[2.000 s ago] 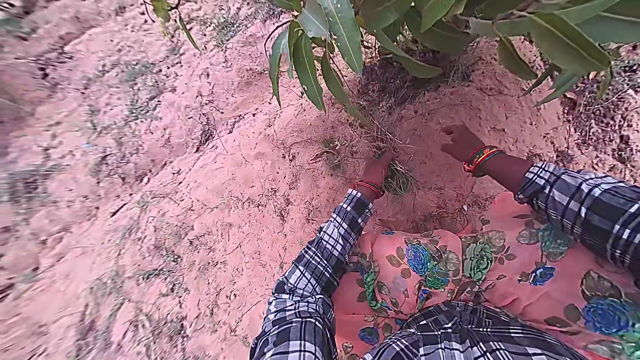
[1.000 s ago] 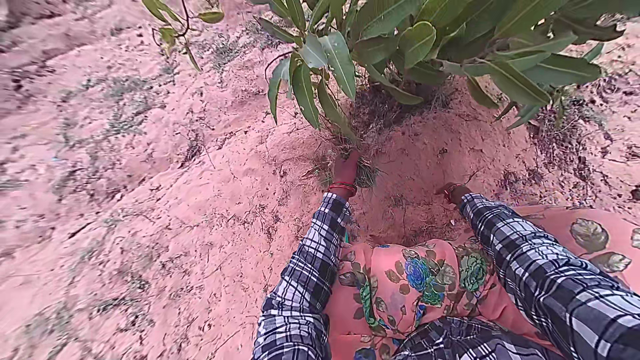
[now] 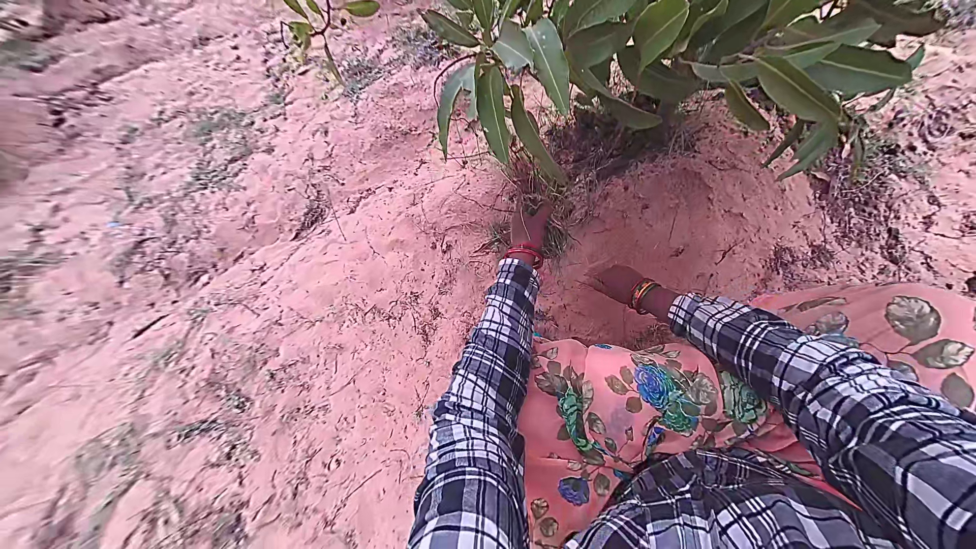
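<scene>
My left hand [image 3: 531, 226], with red bangles at the wrist, is at a tuft of thin grass [image 3: 562, 232] below the leaves of a leafy shrub [image 3: 610, 61]. Grass blades show around the hand, but its fingertips are hidden, so its grip is unclear. Lower and to the right, my right hand [image 3: 618, 282], wearing a yellow and red bangle, is over the reddish soil [image 3: 671, 236] close to my lap. Its fingers point left, and no object shows in it.
Dry, uneven soil with small weeds [image 3: 217, 126] spreads out at the left. A small leafy twig [image 3: 324, 30] hangs at the top. Floral pink cloth [image 3: 610, 396] covers my lap. Dry brush [image 3: 877, 183] lies at the right.
Two seconds ago my right hand was higher, with its fingers spread on the soil; it is now lower, nearer my lap. My left hand remains at the grass.
</scene>
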